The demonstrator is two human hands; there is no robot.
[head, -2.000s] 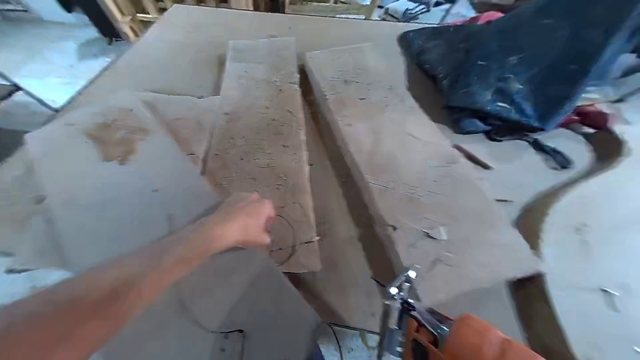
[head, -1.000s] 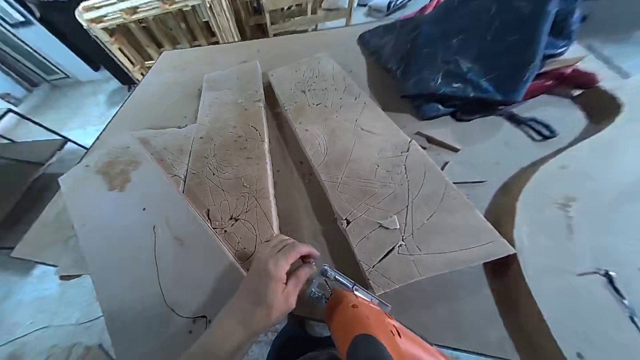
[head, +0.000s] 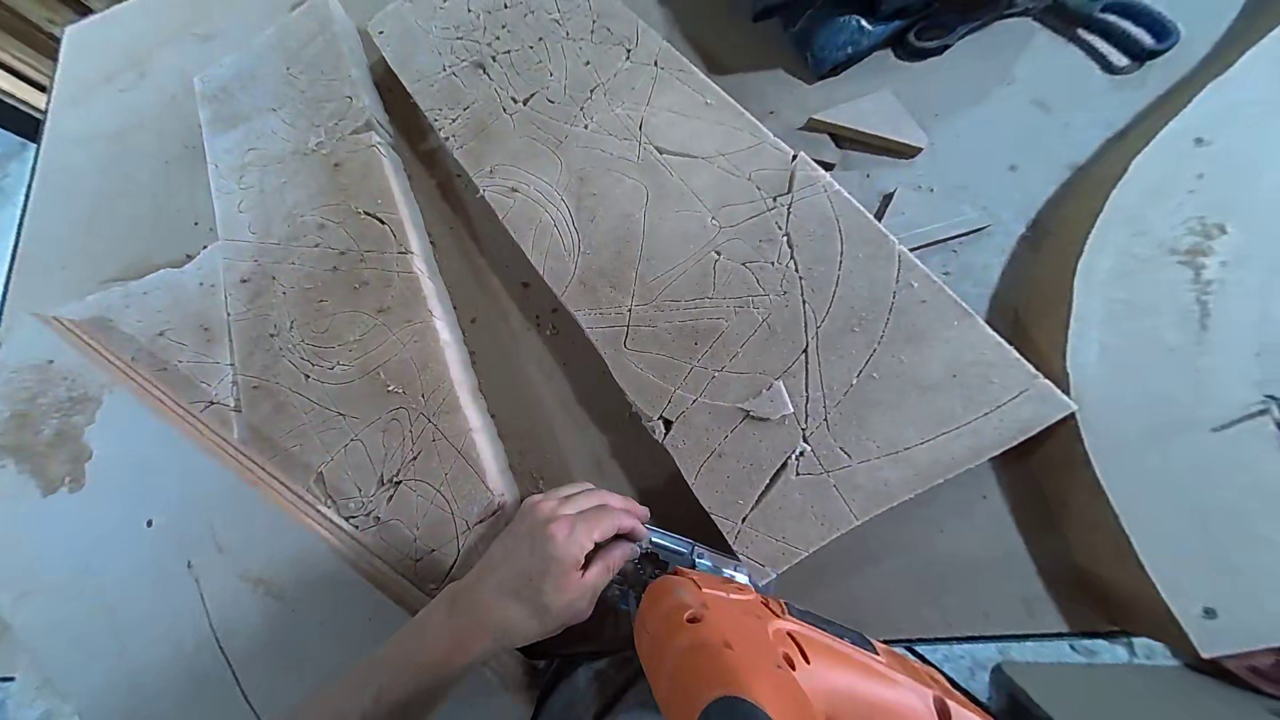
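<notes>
My left hand (head: 565, 555) is at the lower middle, its thumb and fingertips at the metal shoe of an orange jigsaw (head: 760, 650); what the fingers pinch there is hidden. The jigsaw points up and left from the bottom edge, and the hand on its grip is out of frame. Behind my left hand lies a narrow board (head: 340, 300) with scored and cut lines. A wider board (head: 700, 260), also covered in curved and straight cuts, lies right of it across a dark gap, its lower corner close to the jigsaw's shoe. A small chip (head: 770, 400) sits on it.
A plywood sheet (head: 80, 560) with a worn patch lies at the left. Offcuts (head: 880, 125) and slivers rest beyond the wider board. A dark blue cloth or bag (head: 850, 35) with a strap is at the top. A curved-edge sheet (head: 1180, 330) lies at the right.
My left hand has moved from the narrow board's near end to the front of the jigsaw. The jigsaw has turned to point up and left. The view has come closer to the boards.
</notes>
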